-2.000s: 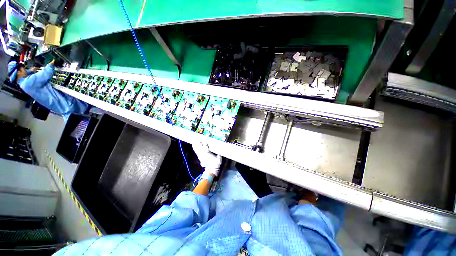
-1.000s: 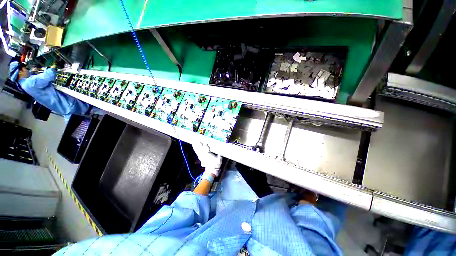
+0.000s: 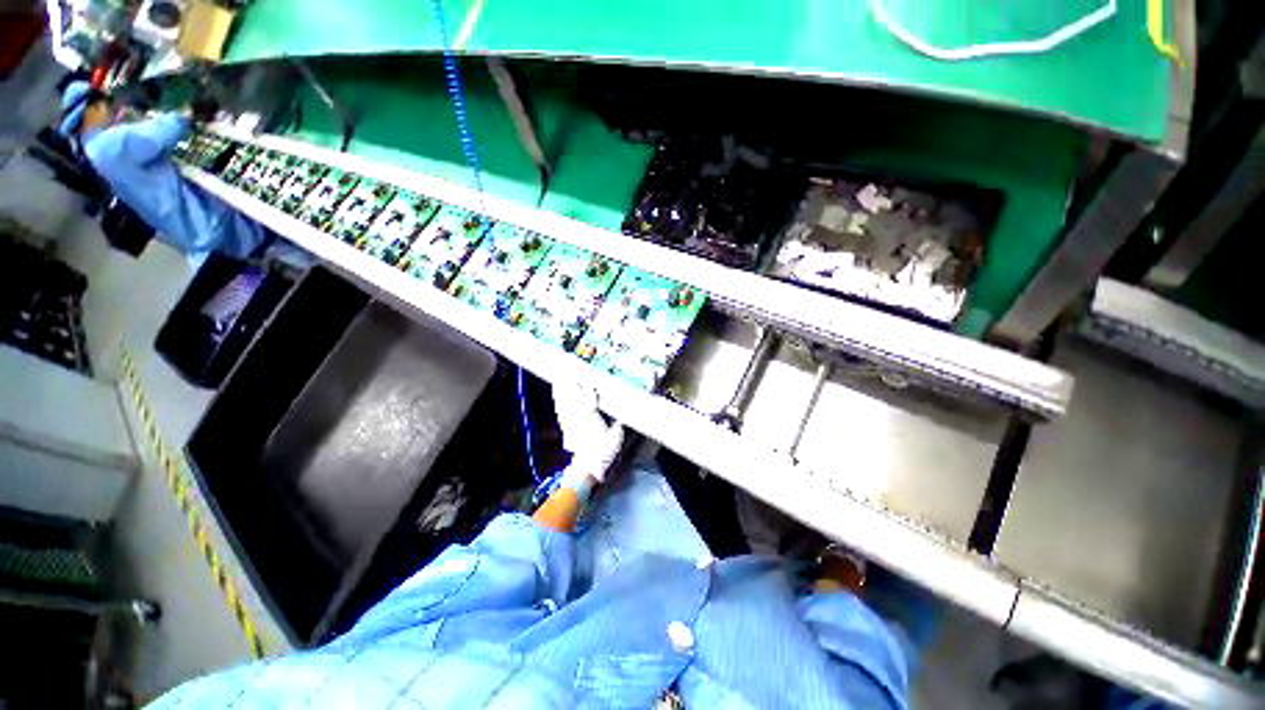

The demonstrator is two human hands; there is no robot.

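A row of green circuit boards [image 3: 641,327] crowded with components lies between the pale conveyor rails [image 3: 819,502], running from the middle to the far left. My left hand [image 3: 590,433], in a white glove, is at the near rail just below the closest boards; its fingertips are against or behind the rail and I cannot tell whether it holds anything. A blue band and cord are at its wrist. My right hand is hidden below the near rail; only the wrist area [image 3: 841,566] shows, dark and partly covered.
Two parts trays, one with dark components [image 3: 705,201] and one with pale pieces [image 3: 888,247], sit under the green shelf [image 3: 777,56]. A large black tote [image 3: 375,416] stands left of me. Another person in blue [image 3: 160,174] is at the far left. Rollers [image 3: 751,375] cross the track.
The view has tilted and shifted, so the line slopes more steeply and a white cable shows on the shelf. The boards and my left hand keep about the same places relative to the rail.
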